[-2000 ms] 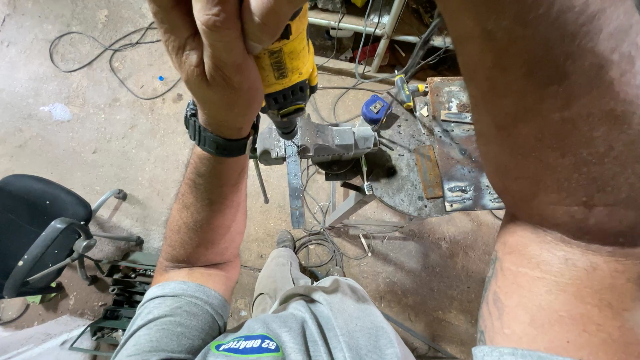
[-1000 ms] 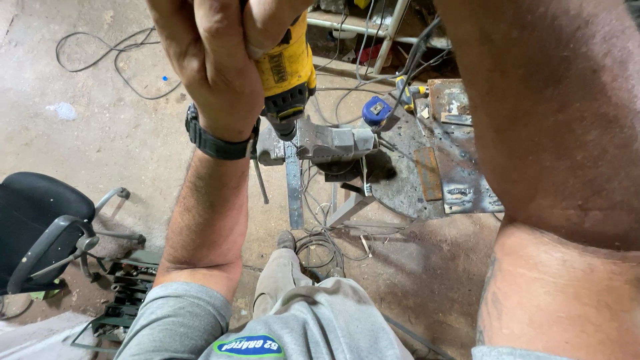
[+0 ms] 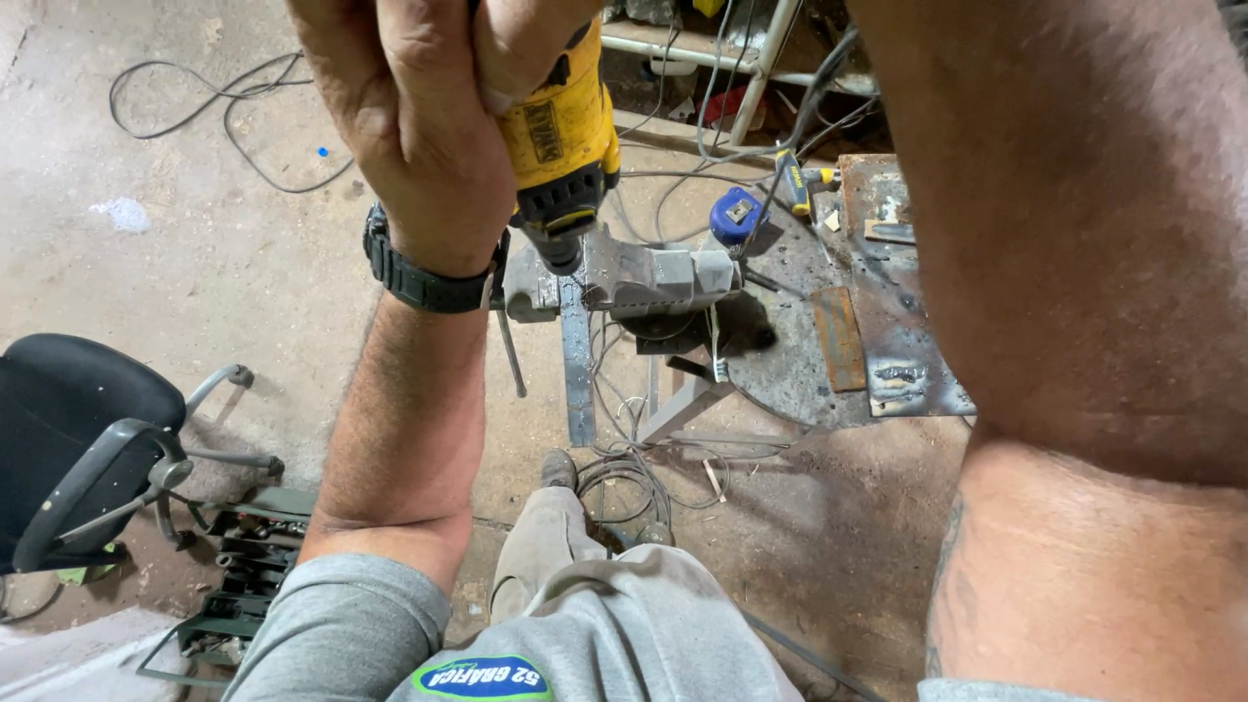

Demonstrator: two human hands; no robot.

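At the top centre my left hand [image 3: 429, 117] is closed around the side of a yellow and black DeWalt power drill [image 3: 565, 146]. The drill points down, its chuck over a flat metal bar [image 3: 577, 380] gripped in the jaws of a grey bench vise [image 3: 663, 278]. Small metal chips lie on the bar near the chuck; the bit's tip cannot be made out. My right forearm crosses the right side of the view, and my right hand is beyond the top edge.
Right of the vise, a round metal table [image 3: 780, 361] bears a blue tape measure [image 3: 736, 214], a rusty flat piece [image 3: 838, 338] and a scorched metal plate [image 3: 902, 375]. A toothbrush-like brush [image 3: 720, 369] hangs by the vise. Left are an office chair [image 3: 88, 400] and a toolbox [image 3: 249, 565]; cables coil below.
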